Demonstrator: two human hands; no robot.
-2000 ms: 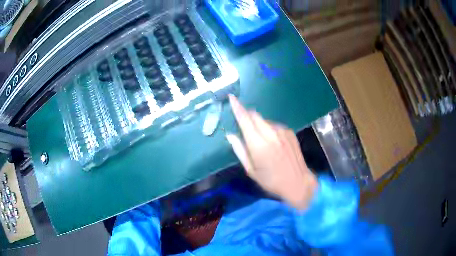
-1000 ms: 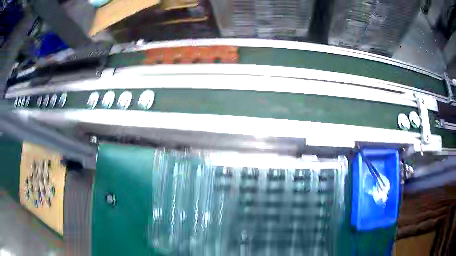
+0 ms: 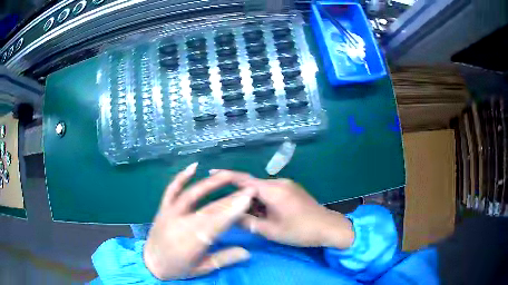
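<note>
My left hand [image 3: 192,228] and my right hand [image 3: 292,214] meet in front of the bench's near edge. The fingers of my right hand are closed around a small dark part [image 3: 258,208], and my left fingertips touch it; it is mostly hidden and blurred. My left hand's fingers are spread. Beyond the hands lies a clear blister tray [image 3: 139,106], with dark parts [image 3: 229,67] standing in its middle and right rows. A small white translucent finger cot [image 3: 281,157] lies on the green bench, just in front of the tray.
A blue bin [image 3: 341,72] with pale pieces and a dark stick stands right of the tray. A small round object [image 3: 59,129] lies at the bench's left. Ringed discs [image 3: 64,12] sit on the belt, top left. Cardboard [image 3: 429,183] stands right; another board [image 3: 10,161] is left.
The view has swung back from the belt to the bench. Both hands now show together, with a dark part between them; earlier only my right hand showed, then neither.
</note>
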